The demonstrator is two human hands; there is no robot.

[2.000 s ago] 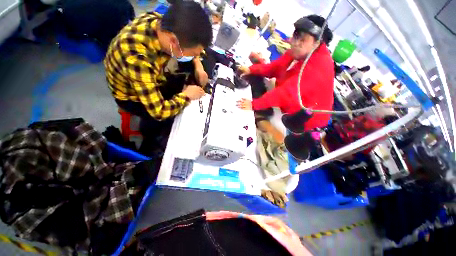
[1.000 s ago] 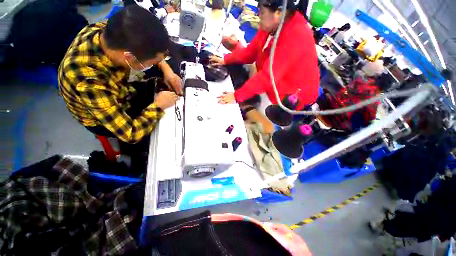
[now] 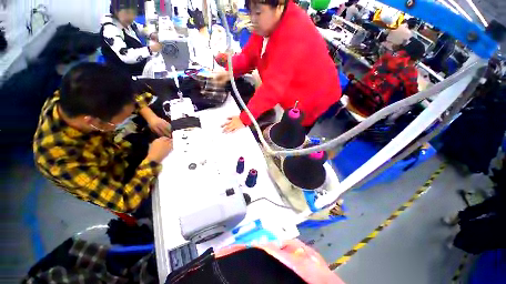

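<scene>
A lockstitch machine [image 3: 213,213] with a white body stands on the white table [image 3: 277,222] in front of me. Two small dark spools [image 3: 251,178] stand at its right side. Black thread cones [image 3: 305,169] with pink tops stand on the stand at the right. A black sleeve part [image 3: 244,267] with light stitching, over pink-coral cloth, shows at the bottom edge. Neither of my hands is in the picture.
A person in a yellow-black checked shirt [image 3: 94,166] sits left of the table. A person in red [image 3: 299,61] stands across it. Plaid cloth [image 3: 89,260] lies at lower left. A white pole [image 3: 399,133] slants at right. Yellow-black tape [image 3: 388,219] marks the floor.
The view has moved closer to the table and shows more of the far stations. The plaid heap now shows less, at the lower left. The person in red has shifted one hand over the dark cloth.
</scene>
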